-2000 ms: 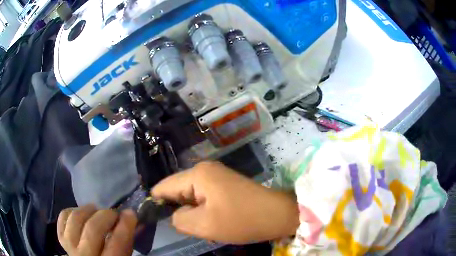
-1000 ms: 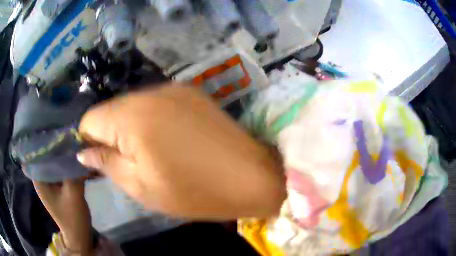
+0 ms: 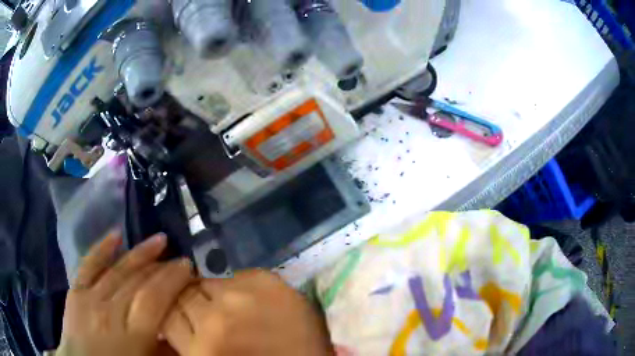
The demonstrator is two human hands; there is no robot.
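Note:
Grey fabric (image 3: 90, 208) lies at the left end of the overlock machine (image 3: 209, 97), its upper end by the presser foot and needle area (image 3: 150, 167). My left hand (image 3: 125, 302) is at the fabric's lower end, fingers bent over it. My right hand (image 3: 244, 313) is closed and pressed against my left hand, below the machine. Its fingertips are hidden, so I cannot tell what it holds. Both hands are slightly blurred and cut off by the bottom edge. Darker fabric shows between the grey piece and the metal parts.
Thread snips (image 3: 463, 125) with pink and blue handles lie on the white table (image 3: 515, 76) right of the machine. Dark scraps are scattered around a recessed grey tray (image 3: 285, 215). A blue crate (image 3: 550, 191) stands below the table's right edge. Dark garments (image 3: 24, 215) hang at the left.
The fabric no longer covers my left hand as it did a second ago, with its stitched edge showing; it now lies by the needle area. My right hand has moved down beside my left hand.

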